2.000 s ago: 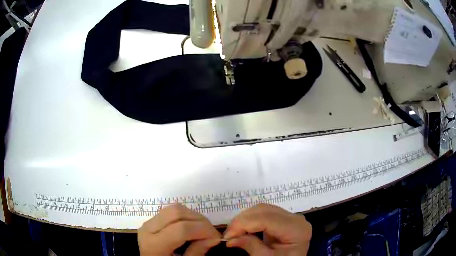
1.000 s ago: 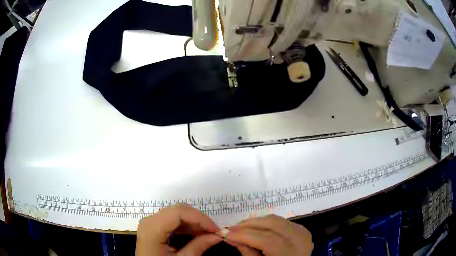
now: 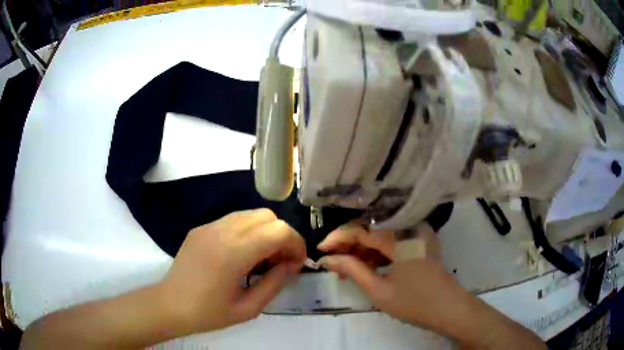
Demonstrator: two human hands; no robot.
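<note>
A black fabric band (image 3: 140,154) lies as a loop on the white table, its front part running under the sewing machine head (image 3: 335,116). The presser foot (image 3: 316,217) sits over the black cloth. My left hand (image 3: 236,263) and my right hand (image 3: 383,263) meet just in front of the presser foot. Their fingertips pinch a tiny pale label (image 3: 312,264) between them, at the front edge of the band. My fingers hide part of the label and of the cloth.
The machine lamp (image 3: 275,130) hangs left of the head. Black thread snips (image 3: 494,216) and pale scraps (image 3: 530,256) lie right of the machine. A paper note (image 3: 587,188) is on the machine arm. A yellow tape (image 3: 150,12) runs along the back edge.
Both hands have moved from the table's front edge up to the presser foot, still pinching the label. The view has shifted, so the machine head and band sit lower and the head looks larger.
</note>
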